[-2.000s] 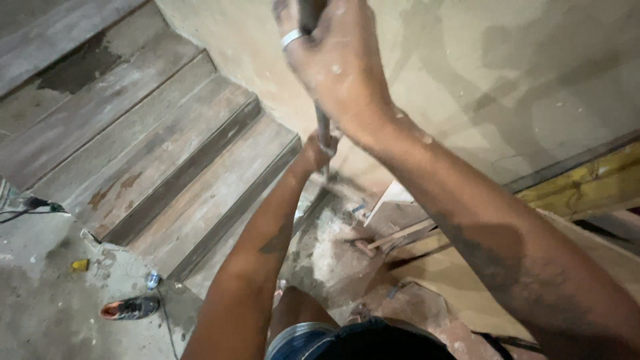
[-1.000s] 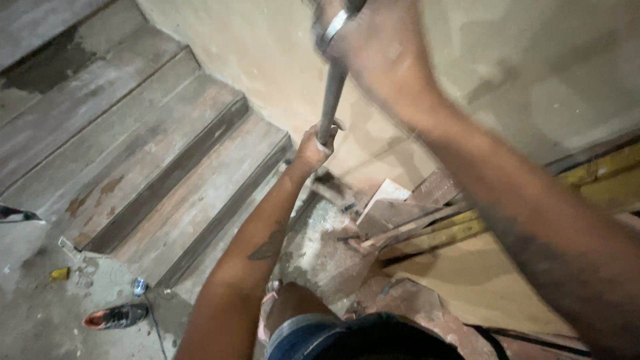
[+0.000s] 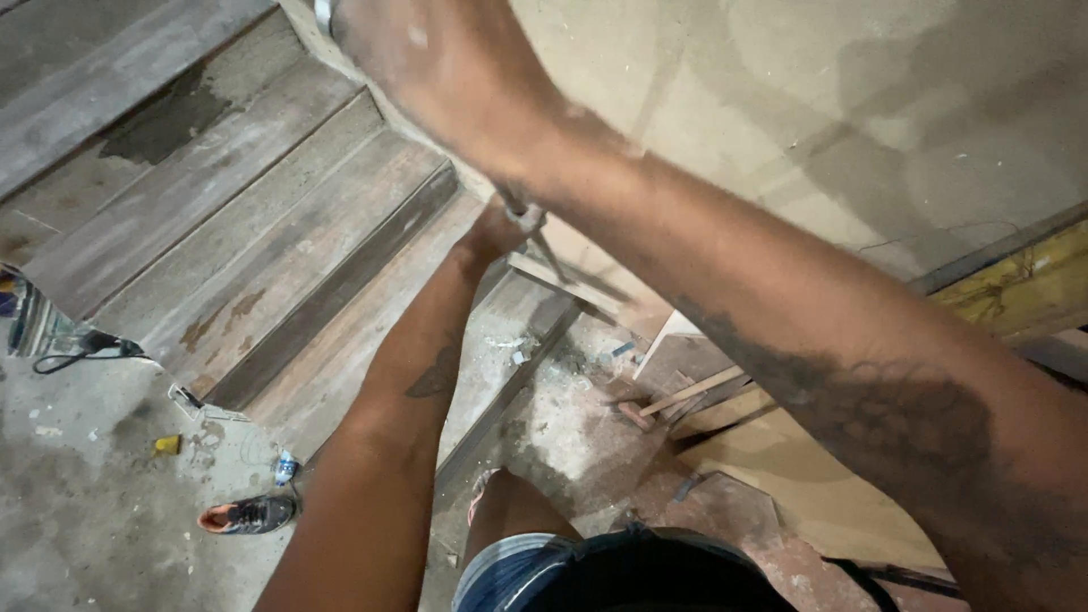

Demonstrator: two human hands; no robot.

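Observation:
A long thin pole (image 3: 548, 253) slants downward beside the plastered wall (image 3: 765, 102). My left hand (image 3: 508, 228) is closed around it above the lower stair treads. Its lower end is near a pale wooden strip (image 3: 565, 285) at the foot of the wall. My right hand (image 3: 408, 51), with a ring on one finger, is raised at the top edge, blurred and partly out of frame. Its fingers and the pole's upper part are hidden, so its grip does not show. Both forearms cross the view; the right one covers part of the wall.
Wood-look stairs (image 3: 331, 280) run up at left, with a damp grey patch on one tread. A shoe (image 3: 246, 515), a yellow object (image 3: 167, 444) and a black plug with cable (image 3: 98, 342) lie on the floor. A hammer (image 3: 637, 415) and boards (image 3: 790, 476) are at lower right.
My right hand has moved left and toward the top edge, and the pole between the hands is now mostly hidden. My left hand stays on the pole. The wooden strip now shows more plainly.

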